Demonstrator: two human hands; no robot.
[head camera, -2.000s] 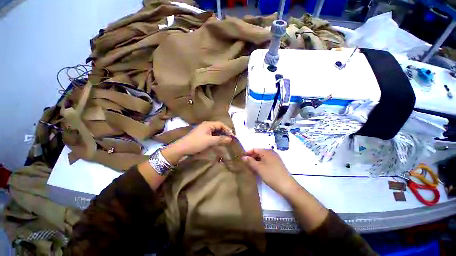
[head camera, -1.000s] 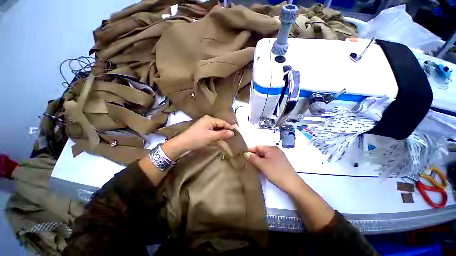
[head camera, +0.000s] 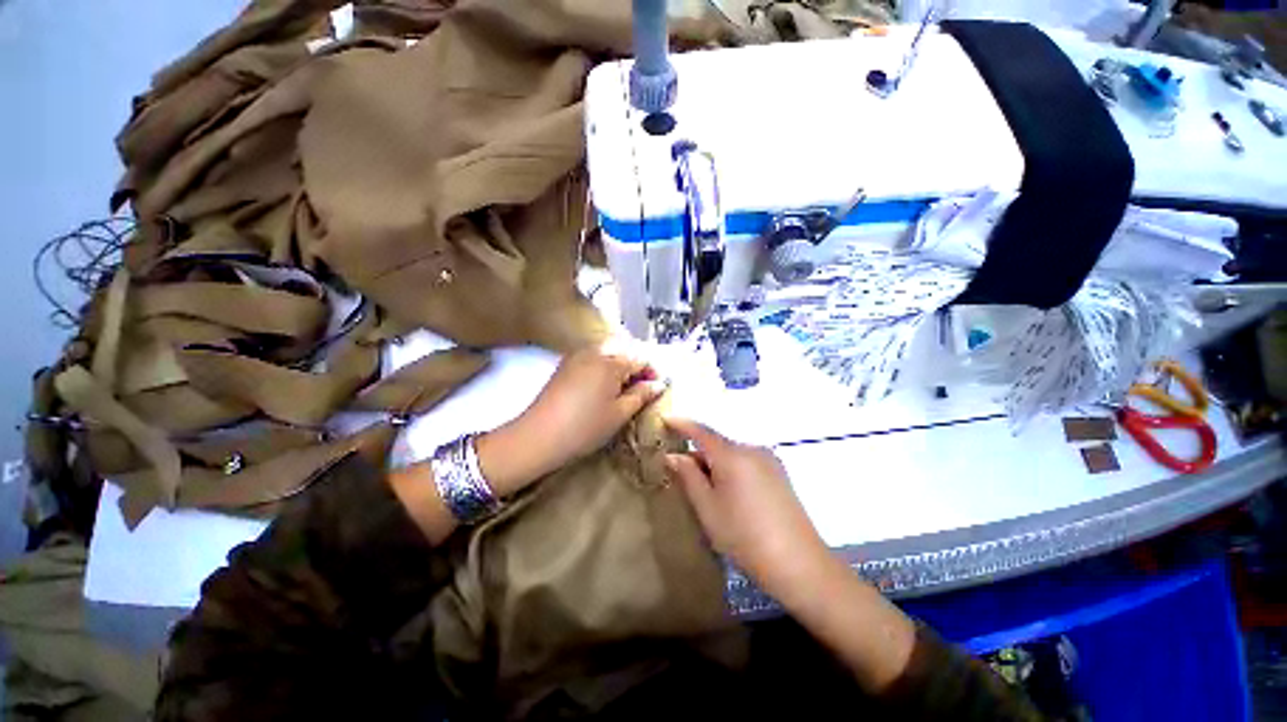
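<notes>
A tan-brown garment piece (head camera: 593, 564) hangs over the table's front edge towards my lap, and its upper part runs up to the lit needle area (head camera: 663, 327) of the white sewing machine (head camera: 805, 141). My left hand (head camera: 586, 409) has a patterned silver bracelet at the wrist and pinches the garment's edge just in front of the needle area. My right hand (head camera: 734, 501) grips the edge a little lower and to the right, with fingertips close to the left hand. The cloth between the hands is bunched. Whether the presser foot touches the cloth is hidden by glare.
Brown cloth straps (head camera: 247, 339) and a larger brown pile (head camera: 424, 169) lie left and behind. Label tapes (head camera: 875, 317) hang under a black band (head camera: 1052, 162) on the machine arm. Scissors (head camera: 1171, 437) and two brown swatches (head camera: 1090, 427) lie right. A blue bin (head camera: 1157, 635) stands below right.
The view has shifted, so the machine appears further left and higher. My hands have moved closer together and nearer the needle area, with the garment's edge gathered between them. The needle area looks brighter.
</notes>
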